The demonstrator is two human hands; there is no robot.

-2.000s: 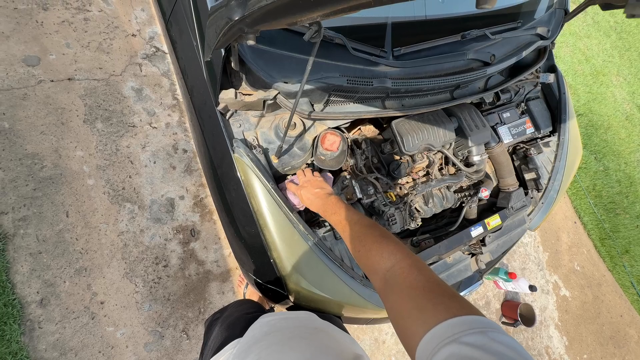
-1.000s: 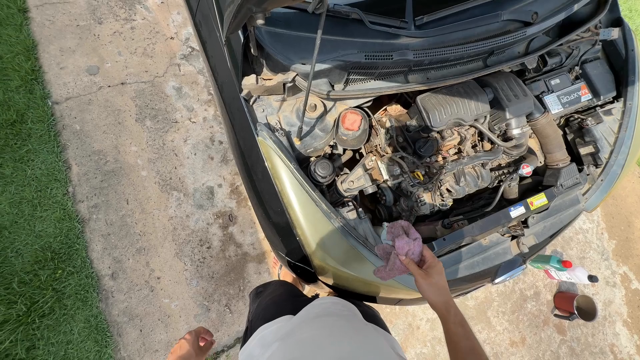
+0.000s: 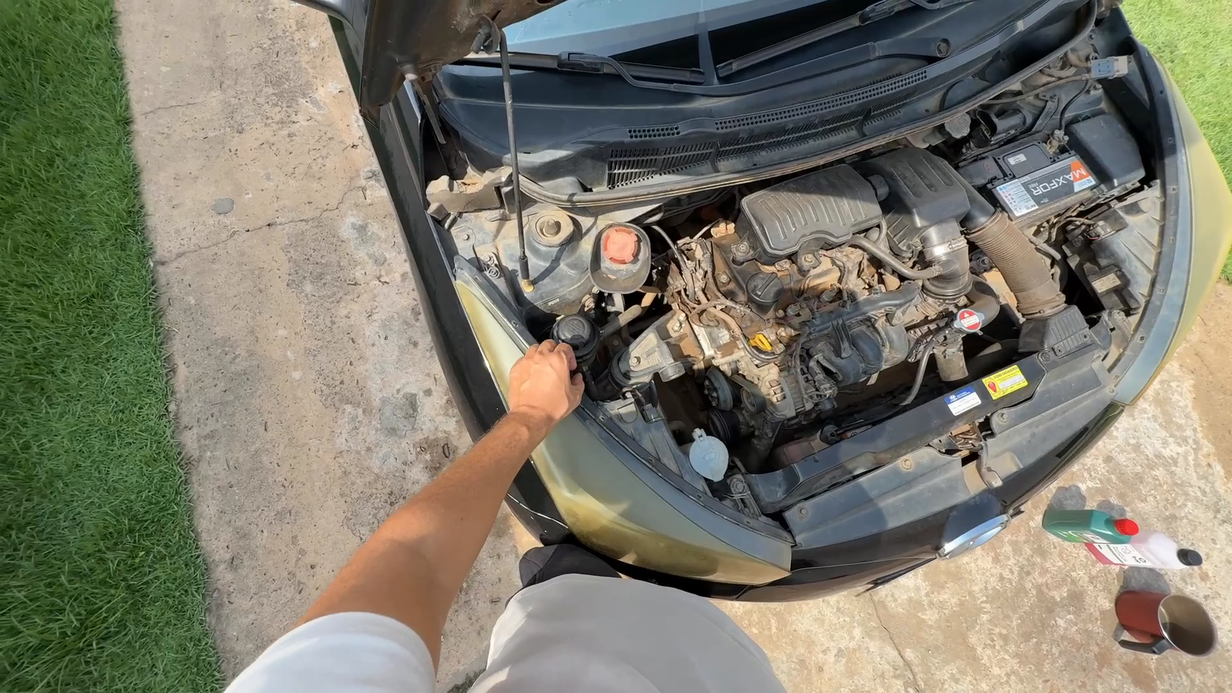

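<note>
My left hand [image 3: 547,381] reaches over the yellowed headlight [image 3: 616,491] into the open engine bay. Its fingers are curled at the lower edge of a round black reservoir cap [image 3: 576,333]; whether they grip it is hidden by the hand. Up and to the right of it stands a reservoir with a faded red cap [image 3: 620,244]. A pale washer-fluid cap [image 3: 708,454] sits lower, behind the headlight. The engine [image 3: 770,308] fills the middle of the bay. My right hand is out of view.
The hood's prop rod [image 3: 513,154] stands upright left of the reservoirs. A battery [image 3: 1044,188] sits at the right. On the concrete by the bumper lie a green bottle [image 3: 1083,526] and a clear bottle [image 3: 1150,551], with a reddish metal mug [image 3: 1160,621] beside them.
My left hand has come from low beside the car to the black cap. My right hand, which held a pink cloth at the bay's front edge, has left the view along with the cloth.
</note>
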